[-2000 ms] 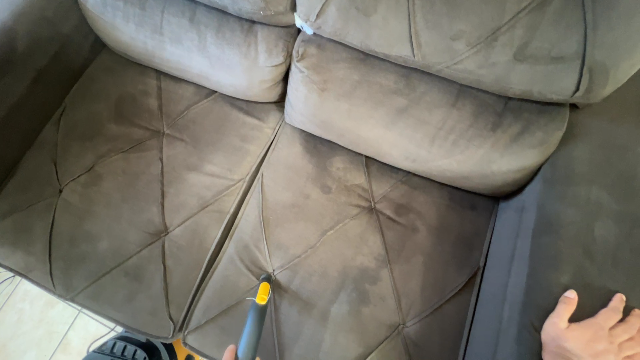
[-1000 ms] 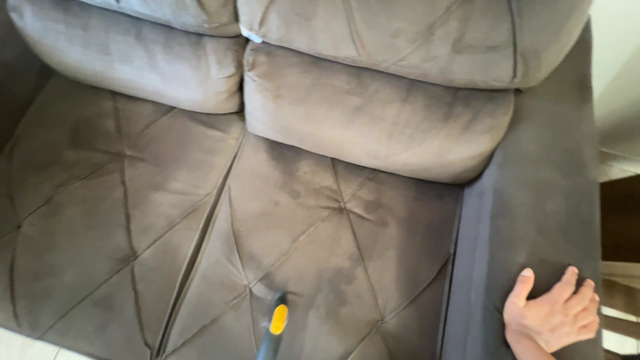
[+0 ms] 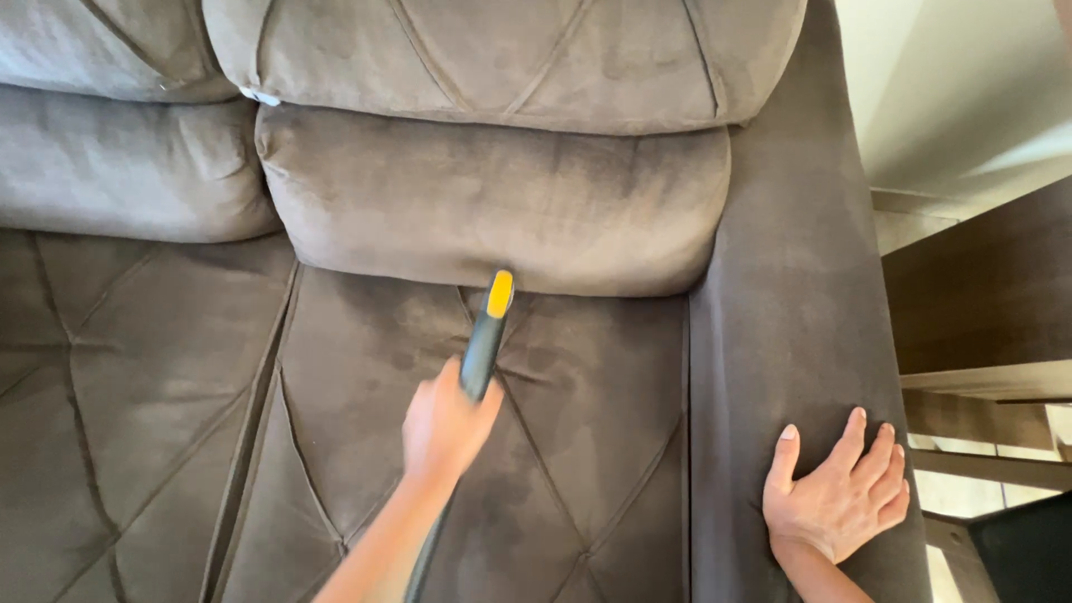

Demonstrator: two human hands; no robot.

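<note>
My left hand (image 3: pixel 448 423) is closed around a dark grey wand (image 3: pixel 481 356) with a yellow piece (image 3: pixel 500 293) near its end, which looks like a vacuum or upholstery cleaner's handle. Its far end meets the lower edge of the brown-grey back cushion (image 3: pixel 502 205); the nozzle itself cannot be made out. A dark hose or tube (image 3: pixel 429 553) runs down behind my forearm. Beneath lies the quilted seat cushion (image 3: pixel 611 444), with darker patches in its fabric. My right hand (image 3: pixel 837 498) rests palm down, fingers spread, on the sofa's armrest (image 3: pixel 796 335).
The left seat cushion (image 3: pixel 151 402) adjoins across a long seam gap. Upper back cushions (image 3: pixel 502 50) overhang the lower ones, and a small white tag (image 3: pixel 261 96) shows between them. Wooden furniture (image 3: pixel 988 285) stands right of the armrest, by a pale wall (image 3: pixel 938 92).
The wand has moved up the seat from its middle to the back cushion, and my left hand has come into view. My right hand stays on the armrest. The view has shifted.
</note>
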